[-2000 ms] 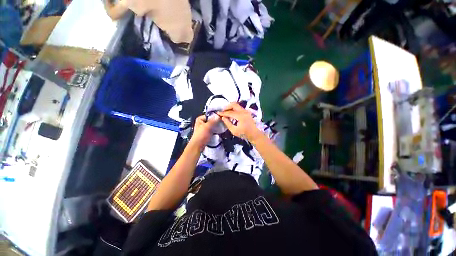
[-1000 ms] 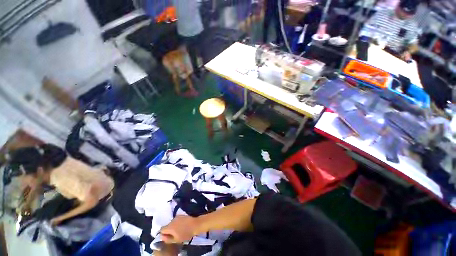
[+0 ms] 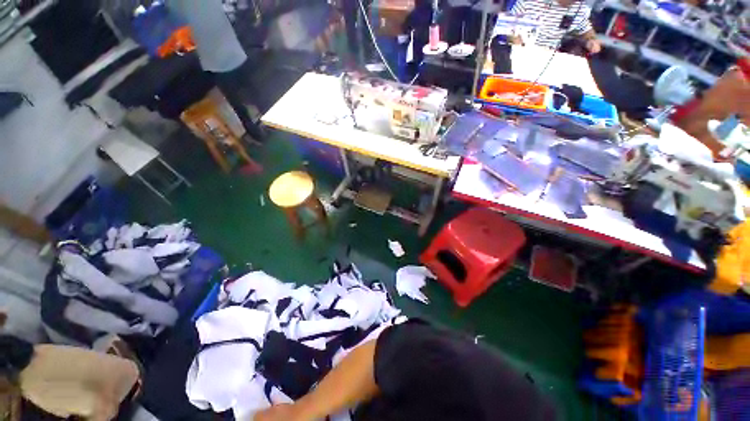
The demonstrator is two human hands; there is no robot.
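Black-and-white garment pieces (image 3: pixel 226 353) lie heaped at the lower left of centre, with white cloth and black patches showing. My right forearm reaches down-left over the heap from a black sleeve. My right hand (image 3: pixel 275 411) is cut off by the bottom edge, so its fingers and anything in them are hidden. My left hand is out of the picture.
A red plastic stool (image 3: pixel 475 251) and a round wooden stool (image 3: pixel 292 189) stand on the green floor. A sewing machine (image 3: pixel 399 107) sits on a table. A second garment heap (image 3: pixel 123 275) and a person in beige (image 3: pixel 78 382) are at the left. Crates (image 3: pixel 674 345) stand lower right.
The view has swung from the lap up and to the right. The heap and my right arm now sit lower in the picture, and the hands have slipped to or past the bottom edge.
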